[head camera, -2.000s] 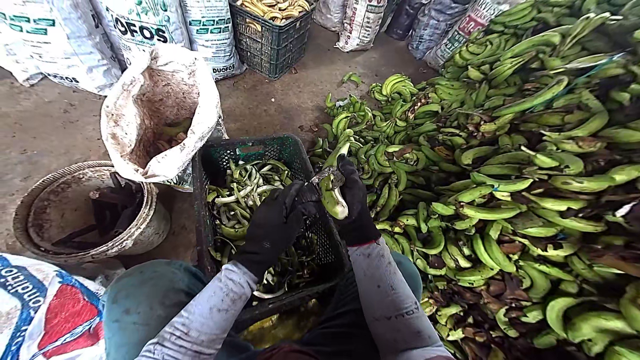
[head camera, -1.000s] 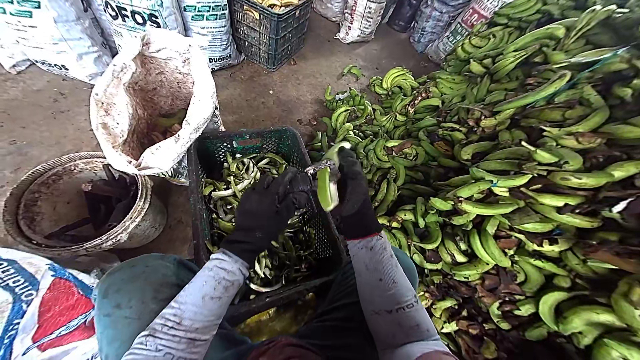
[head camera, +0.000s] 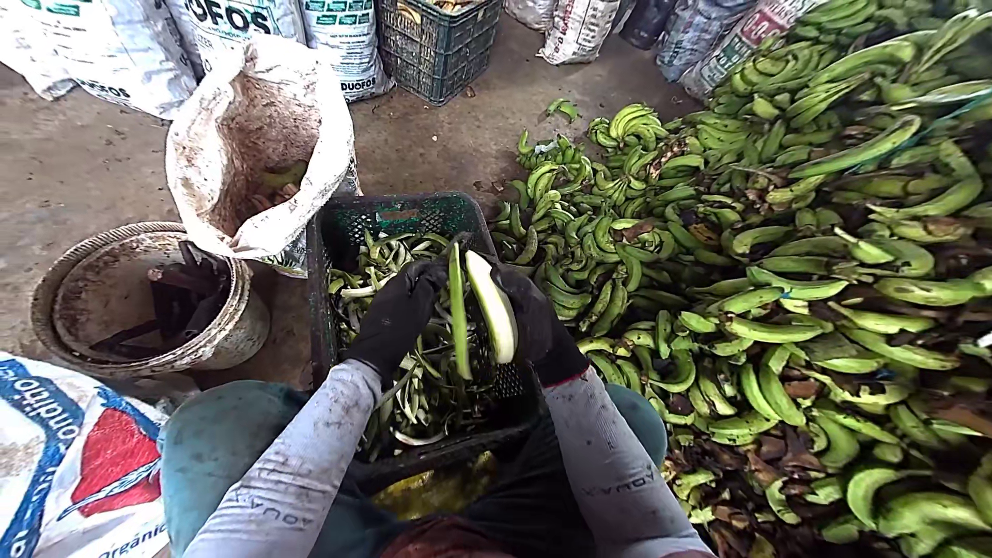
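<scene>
My right hand (head camera: 535, 322), in a black glove, holds a mostly peeled plantain (head camera: 494, 310) with its pale flesh facing left. A long green strip of peel (head camera: 459, 318) hangs just left of the fruit, its top by the fingertips of my left hand (head camera: 399, 314). That hand is black-gloved too and its fingers are closed; whether a blade is in them cannot be told. Both hands are over a dark plastic crate (head camera: 316, 310) holding many peel strips (head camera: 403, 403) between my knees.
A large heap of green plantains (head camera: 759, 310) lies to the right. An open white sack (head camera: 271, 124) and a dirty bucket (head camera: 248, 310) with dark pieces stand left. Filled sacks (head camera: 341, 46) and another crate (head camera: 438, 50) are at the back; a printed sack (head camera: 116, 465) lies lower left.
A long green strip of peel now hangs apart from the plantain, and more pale flesh shows than one second ago. The left hand has closed in on the strip's top.
</scene>
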